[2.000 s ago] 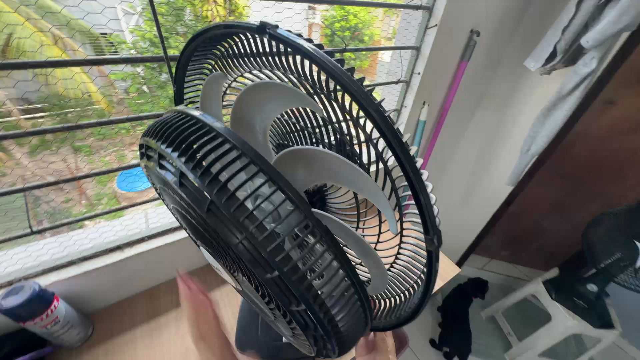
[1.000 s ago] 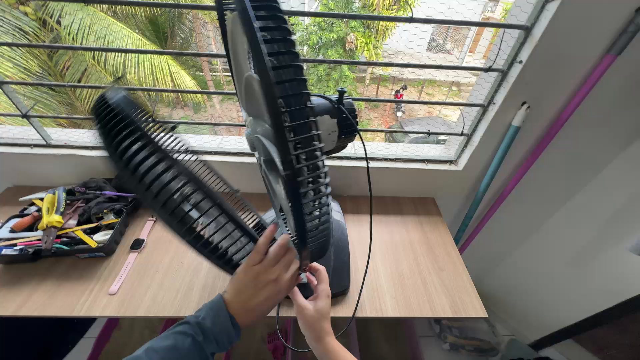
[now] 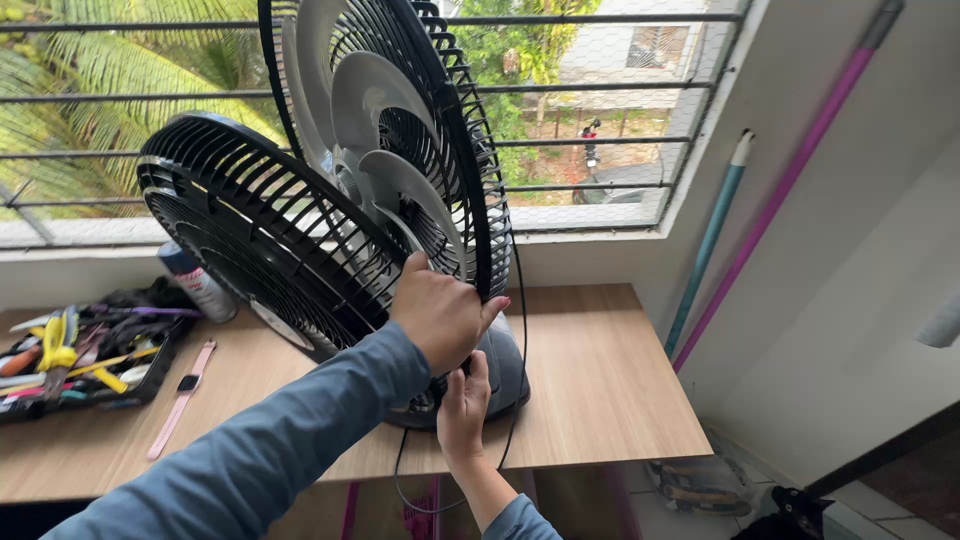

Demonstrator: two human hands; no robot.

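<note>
A desk fan with pale grey blades (image 3: 382, 97) stands on its dark base (image 3: 510, 375). Its black front grille (image 3: 262, 217) is swung away at the top, tilted left, while its lower edge stays close to the rear grille (image 3: 480, 180). My left hand (image 3: 446, 315) is closed over the lower rims of the grilles, thumb pointing right. Just beneath it, my right hand (image 3: 465, 409) has thumb and fingers around a small dark part at the bottom rim; the exact contact is partly hidden. A black power cord (image 3: 521, 300) hangs at the right of the fan.
On the wooden table (image 3: 600, 375) lie a tray of tools (image 3: 161, 367) with yellow-handled pliers (image 3: 58, 341), a spray can (image 3: 196, 281) and a pink-strapped smartwatch (image 3: 187, 383). Behind is a barred window (image 3: 600, 86). Two poles (image 3: 709, 244) lean at the wall; a black cat (image 3: 787, 514) is on the floor.
The fan head has turned, so its blades show more than a second ago. My left hand has moved up over the rims, and both hands stay at the fan's bottom edge.
</note>
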